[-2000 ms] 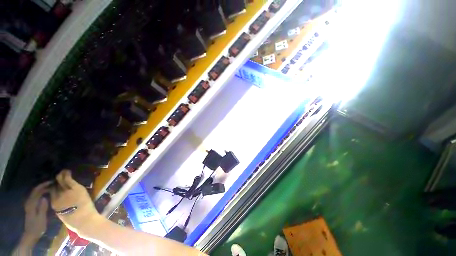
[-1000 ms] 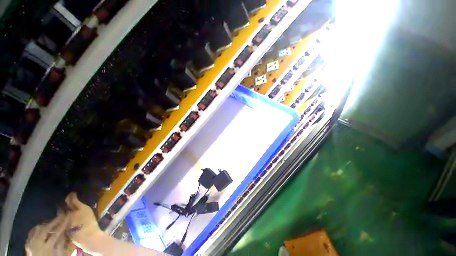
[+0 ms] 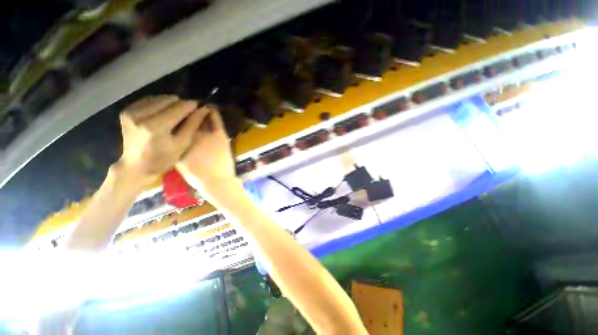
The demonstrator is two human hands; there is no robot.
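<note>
My left hand (image 3: 149, 136) and my right hand (image 3: 211, 152) meet at the left part of the rack shelf, fingers bent and touching. A thin dark piece (image 3: 208, 98) with a bright tip sticks up from the left fingertips; it may be a cord end. What the right fingers hold is hidden. Black adapters (image 3: 379, 190) with tangled cords (image 3: 316, 198) lie in a blue tray (image 3: 406, 219) with white lining. Dark adapters stand along the yellow socket board (image 3: 301, 122), blurred and in shadow.
A red tag (image 3: 178, 190) hangs below my hands at the shelf edge. A pale curved shelf edge (image 3: 131, 72) crosses the upper left. Strong glare covers the lower left and right. An orange step stool (image 3: 377, 307) stands on the green floor.
The view has turned, so the shelf and tray lie flatter. My hands appear higher and farther right, with fingers together. The thin dark piece and the red tag now show clearly.
</note>
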